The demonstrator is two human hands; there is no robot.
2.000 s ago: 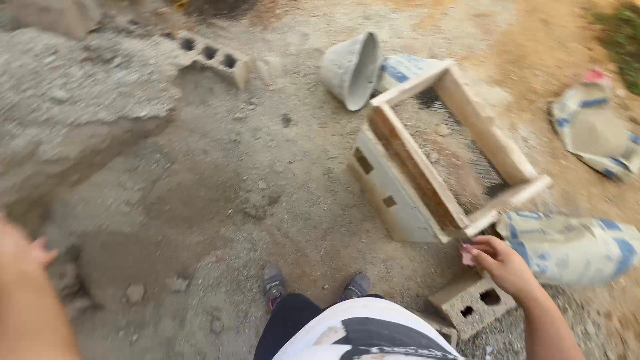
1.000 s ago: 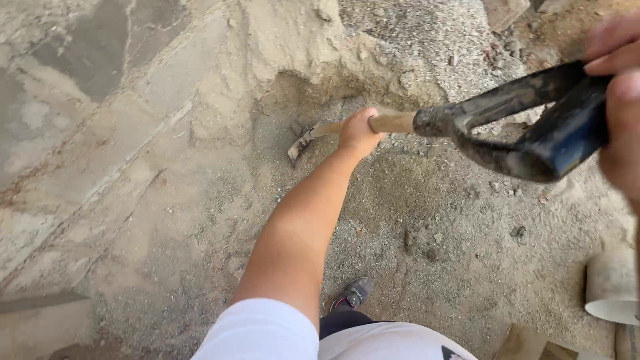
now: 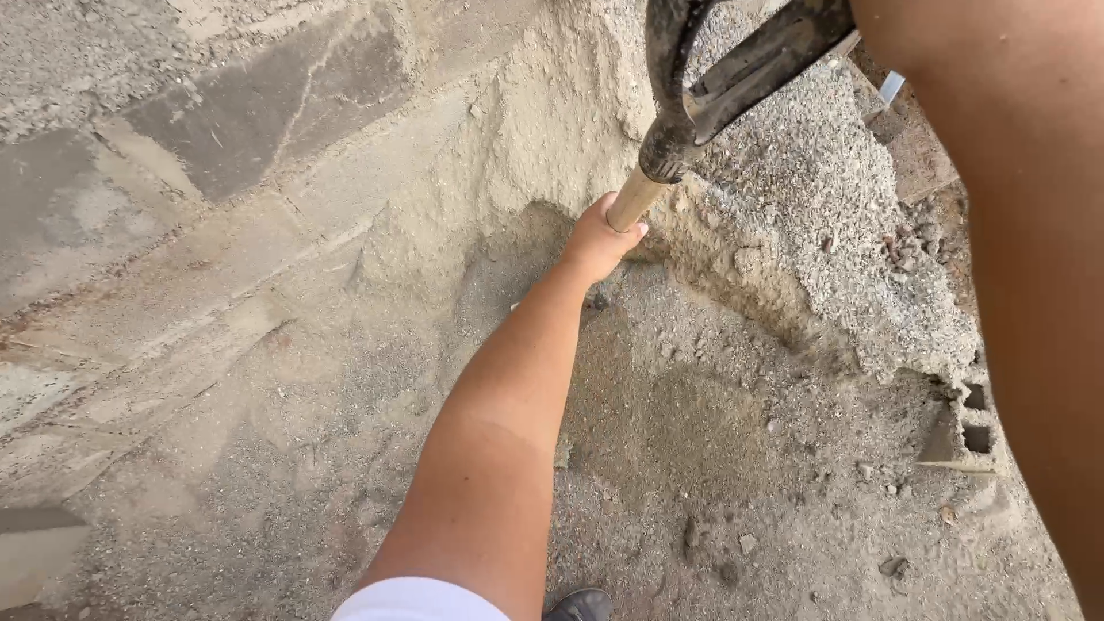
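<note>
My left hand (image 3: 601, 239) is closed around the wooden shaft (image 3: 636, 200) of a shovel, just below its black plastic D-shaped handle (image 3: 690, 112). The shaft stands steeply over a pile of sand (image 3: 517, 164), and the blade is hidden behind my left hand and forearm. My right forearm runs down the right side of the view beside the D-handle; the right hand itself lies beyond the top edge.
A concrete block wall (image 3: 250, 112) runs diagonally at the upper left. Grey gravel (image 3: 828, 207) is heaped at the upper right. A hollow concrete block (image 3: 970, 431) lies at the right. My shoe (image 3: 580, 605) shows at the bottom edge.
Two seconds ago no shovel was in my hands; one second ago my left hand was on its shaft. Since then the handle has swung from the right to a steeper position, and my right hand has left view.
</note>
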